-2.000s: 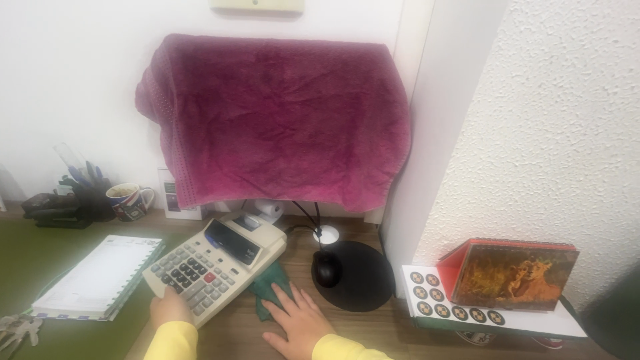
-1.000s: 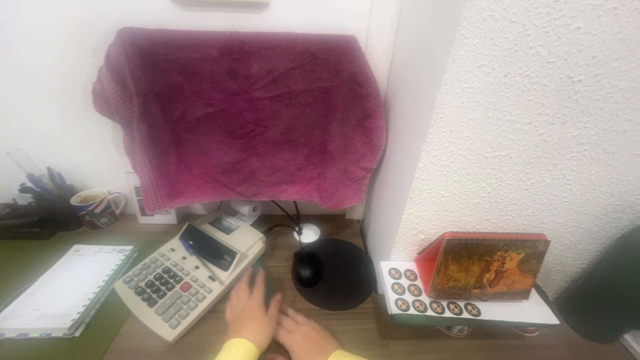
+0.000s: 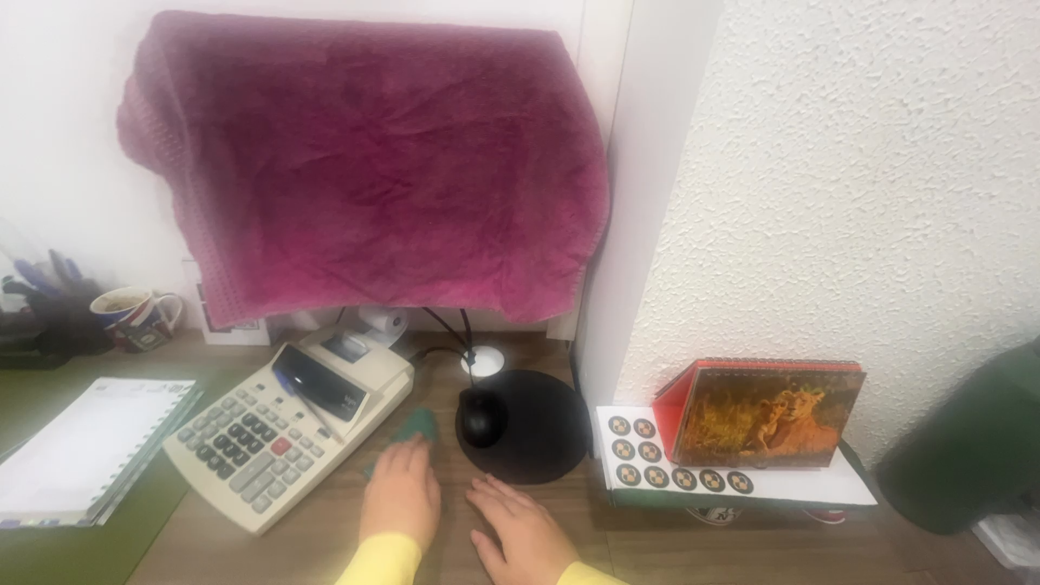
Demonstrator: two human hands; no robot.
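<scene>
My left hand (image 3: 400,491) lies with its fingertips on a small green cloth (image 3: 418,424), just right of a beige printing calculator (image 3: 284,431). A pen (image 3: 313,406) rests across the calculator. My right hand (image 3: 520,528) is palm down at the wooden desk, fingers a little apart, holding nothing visible. Beyond it a black computer mouse (image 3: 482,417) sits on a round black mouse pad (image 3: 532,426). Part of the cloth is hidden under my left hand.
A magenta towel (image 3: 390,171) drapes over something at the back. To the left are a notepad (image 3: 97,447), a mug (image 3: 138,317) and a pen holder (image 3: 61,309). A desk calendar (image 3: 764,414) stands on a sticker sheet (image 3: 630,475) at right, beside a dark green cylindrical object (image 3: 959,439).
My left hand has moved from the calculator's near edge to the green cloth. My right hand, earlier on the cloth, is now off it, on its right.
</scene>
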